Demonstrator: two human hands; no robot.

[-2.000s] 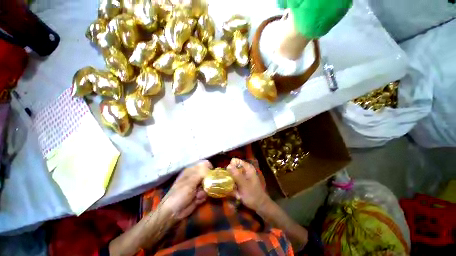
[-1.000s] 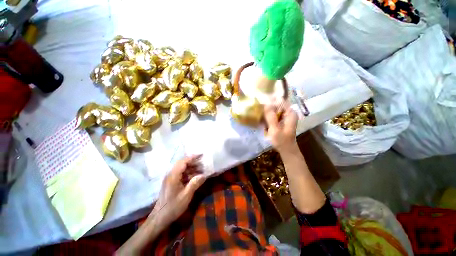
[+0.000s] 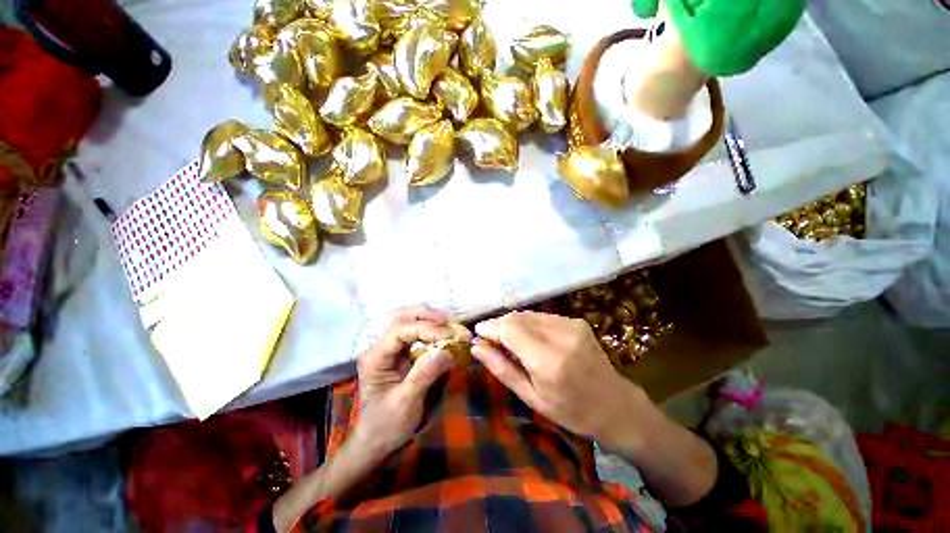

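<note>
My left hand (image 3: 401, 359) holds a gold ingot piece (image 3: 454, 346) over my lap at the table's front edge, mostly hidden by the fingers. My right hand (image 3: 547, 364) meets it from the right, thumb and index finger pinched together at the piece's right edge. A needle or thread is too small to tell. A loose pile of shiny gold pieces (image 3: 404, 120) lies on the table. One gold piece (image 3: 594, 174) rests against the rim of the brown pot (image 3: 682, 172) of the green-topped plush figure (image 3: 734, 31).
A slim silver tool (image 3: 740, 156) lies right of the pot. A patterned sheet (image 3: 177, 229) and yellow paper (image 3: 224, 333) lie left, near a black tumbler (image 3: 104, 47). An open cardboard box (image 3: 708, 312) with gold pieces stands below the edge, beside a white sack (image 3: 833, 265).
My right hand has come back from the pot to my lap and meets my left hand, which now holds a gold piece. The view has shifted, so the table things appear moved.
</note>
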